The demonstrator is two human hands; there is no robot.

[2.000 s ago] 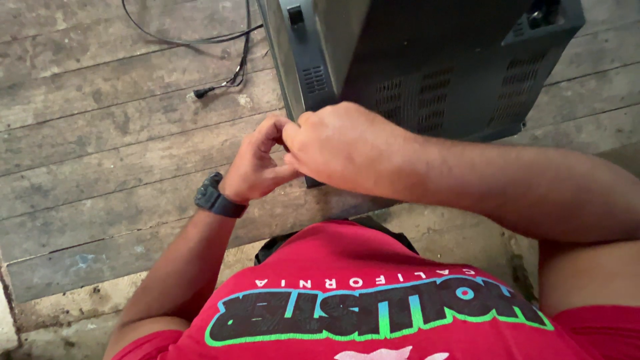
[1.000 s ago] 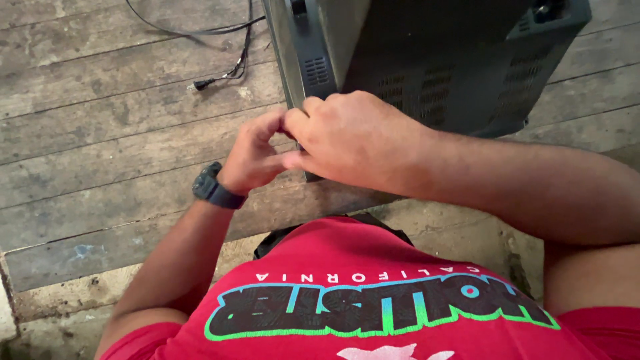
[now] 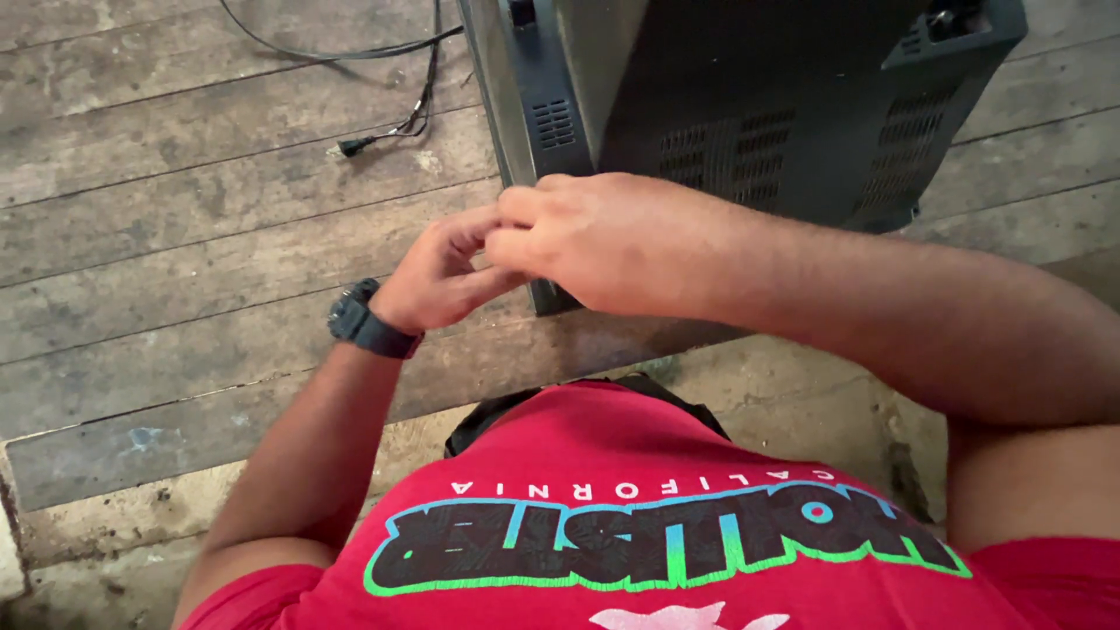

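A dark plastic housing with vent slots, seemingly the back of a CRT television (image 3: 647,114), stands on the wooden floor beyond my hands. My left hand (image 3: 446,267), with a black watch (image 3: 372,322) on its wrist, is bent with its fingertips meeting those of my right hand (image 3: 595,236). Both hands are over the near left corner of the housing. The right hand's back faces the camera and hides its fingertips and part of the housing. Whether anything small is between the fingers cannot be seen.
A black cable (image 3: 385,54) curves over the wooden floorboards (image 3: 175,201) at the upper left, with a power plug (image 3: 354,146) lying at its end. Nearer my body, the boards end at a stained, lighter concrete-like surface (image 3: 779,385).
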